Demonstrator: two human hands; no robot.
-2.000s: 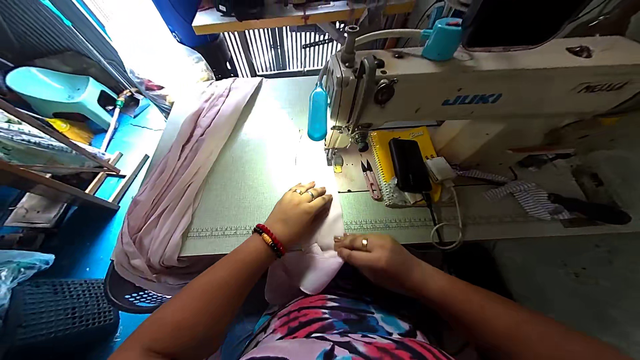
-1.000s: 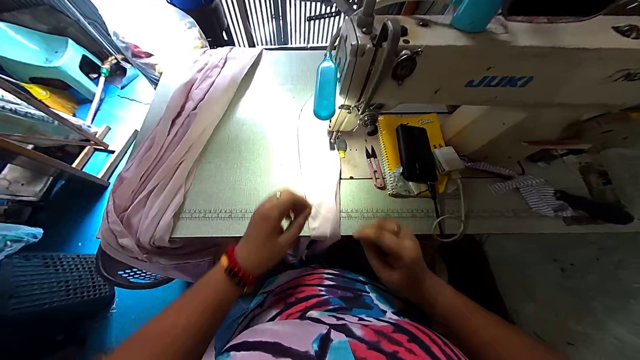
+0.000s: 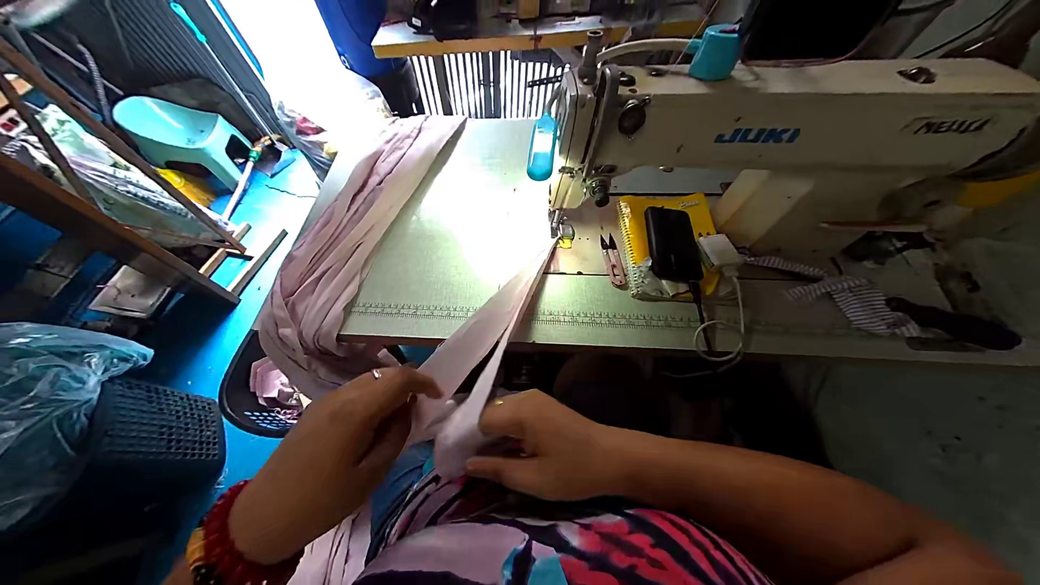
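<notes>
A long pale pink fabric strip [image 3: 475, 329] runs from the presser foot of a Juki sewing machine [image 3: 764, 122] down over the table edge to my lap. My left hand [image 3: 378, 414] grips the strip at its left side. Close by, my right hand [image 3: 540, 443] pinches a folded part of the same strip between thumb and fingers. More pink fabric [image 3: 341, 244] lies bunched along the table's left side and hangs over its front. Thread snips [image 3: 613, 262] lie right of the needle, beside a yellow spiral notebook [image 3: 638, 244] with a black device [image 3: 673, 244] on it.
A white adapter [image 3: 719, 252] with a looped cable lies by the notebook. Striped cloth [image 3: 865, 305] is farther right on the table [image 3: 455, 280]. At left on the floor stand a dark basket [image 3: 162, 431], a plastic bag [image 3: 57, 406] and a light blue stool [image 3: 183, 130].
Both hands have moved down from the table edge toward my lap. A second ago they were apart near the strip's end; now both hold fabric, and the strip stretches taut from the presser foot.
</notes>
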